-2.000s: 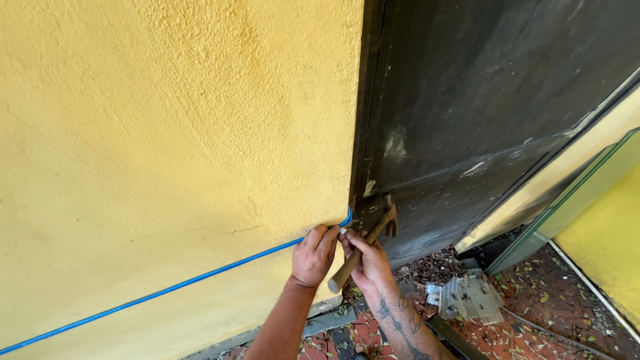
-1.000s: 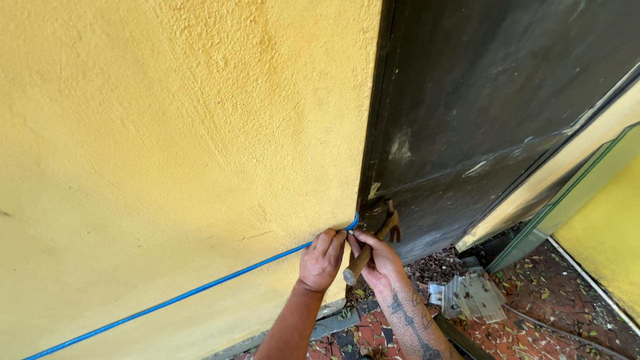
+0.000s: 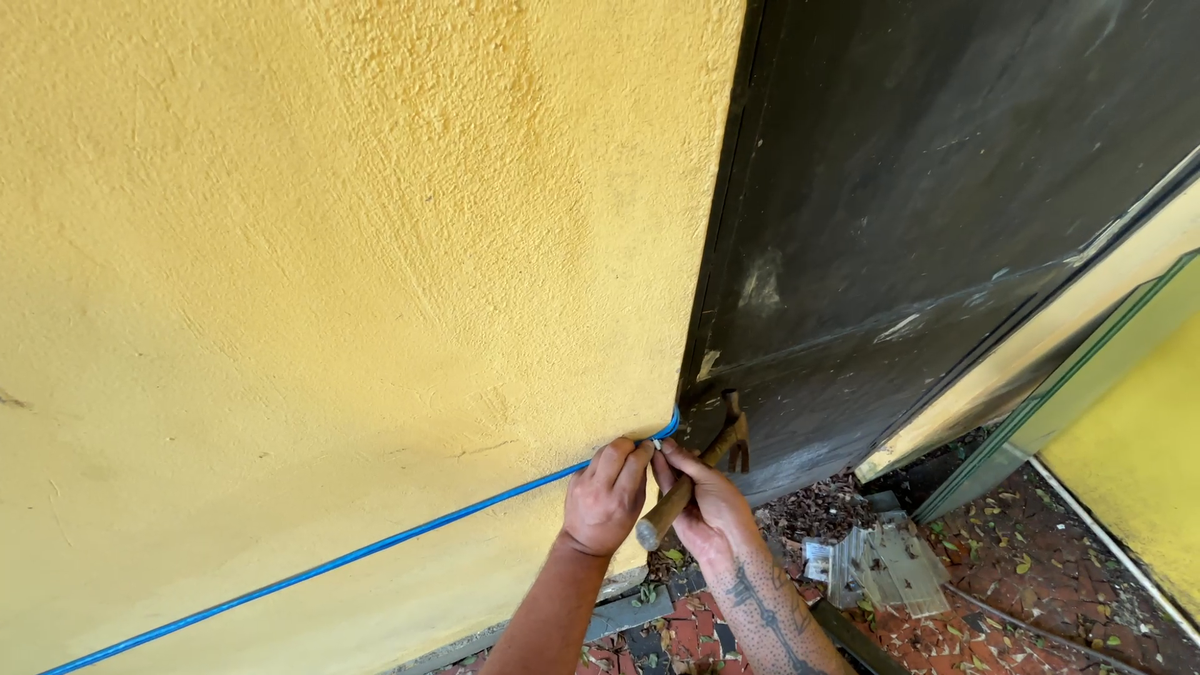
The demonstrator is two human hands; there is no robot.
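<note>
A blue cable [image 3: 375,547] runs up to the right along the yellow plaster wall [image 3: 328,281] and bends at the wall's edge beside the dark door panel [image 3: 900,187]. My left hand [image 3: 606,495] pinches with thumb and fingers at the cable near that bend. A small pale piece [image 3: 656,444], perhaps a cable clip, shows between the fingertips of both hands. My right hand [image 3: 708,506] holds a claw hammer [image 3: 667,512] by its wooden handle, head pointing up and to the right, while its thumb and fingertip reach toward the small piece.
Brick-red paving with dry leaves [image 3: 1012,553] lies below. Translucent corrugated sheets [image 3: 886,567] rest on it at the lower right, near a thin hose [image 3: 1041,633]. A green-edged panel [image 3: 1059,389] and a bright yellow wall [image 3: 1134,450] stand at the right.
The hammer has shifted in my right hand and sits farther forward along the fingers than two seconds ago. Both hands remain at the cable's bend.
</note>
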